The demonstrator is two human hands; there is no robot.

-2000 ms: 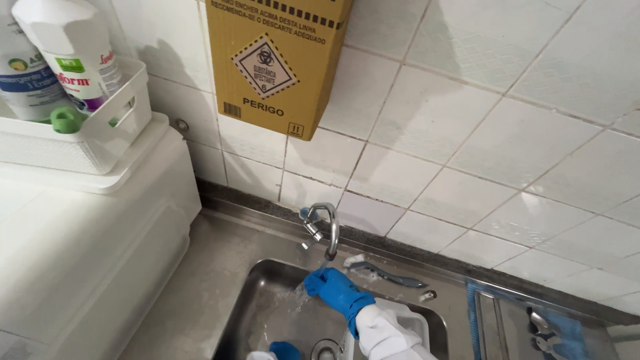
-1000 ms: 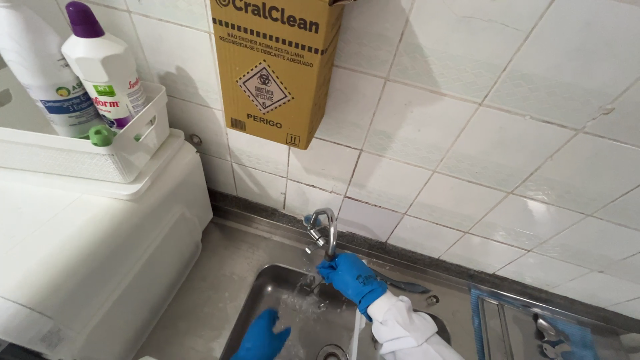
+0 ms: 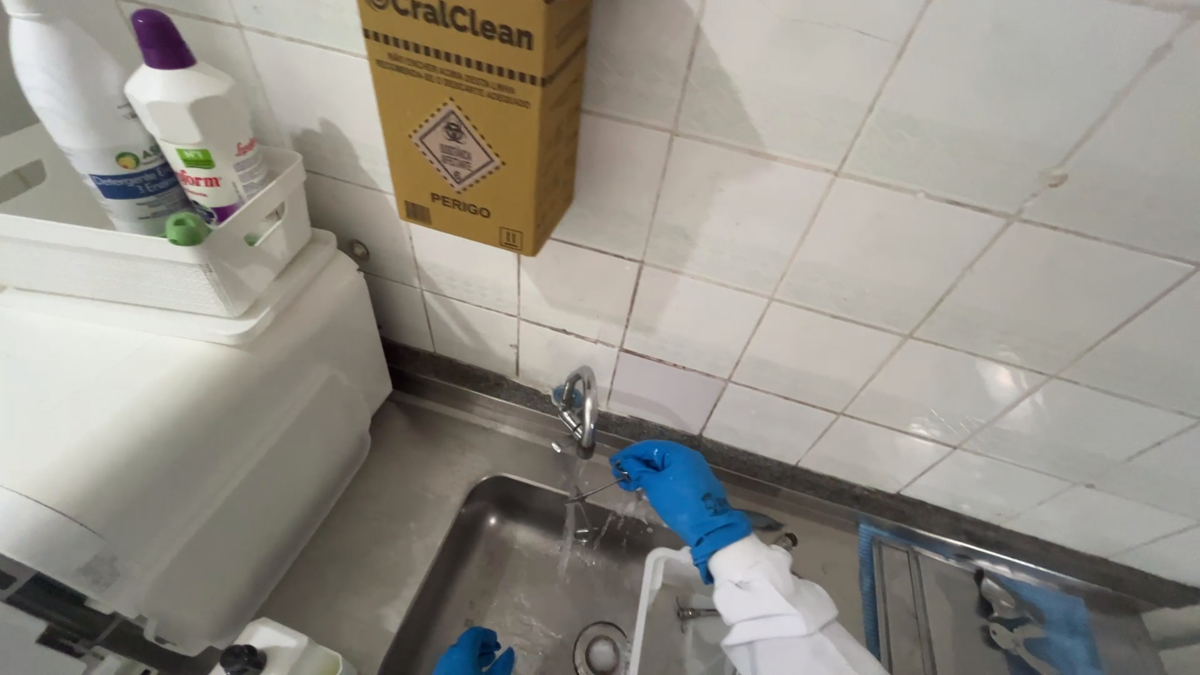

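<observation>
My right hand (image 3: 670, 487), in a blue glove and white sleeve, pinches a thin metal instrument (image 3: 600, 488) between thumb and fingers. The instrument's far end points left into water running from the chrome faucet (image 3: 583, 412). My left hand (image 3: 475, 653), also blue-gloved, is low over the steel sink basin (image 3: 525, 581), cut off by the bottom edge; its fingers look slightly curled and I cannot tell whether it holds anything. Below my right wrist a white plastic tray (image 3: 653, 600) stands in the basin with a metal instrument (image 3: 698, 613) in it.
A yellow sharps box (image 3: 478, 141) hangs on the tiled wall. At left, a white basket (image 3: 187, 272) with bottles (image 3: 192, 131) stands on a white appliance (image 3: 187, 412). Metal tools (image 3: 1008, 619) lie on a blue cloth (image 3: 1059, 609) at right. A white container (image 3: 281, 649) is at bottom left.
My right hand has moved away from directly under the faucet, to its right, and the thin instrument now shows. My left hand is lower in view than one second ago.
</observation>
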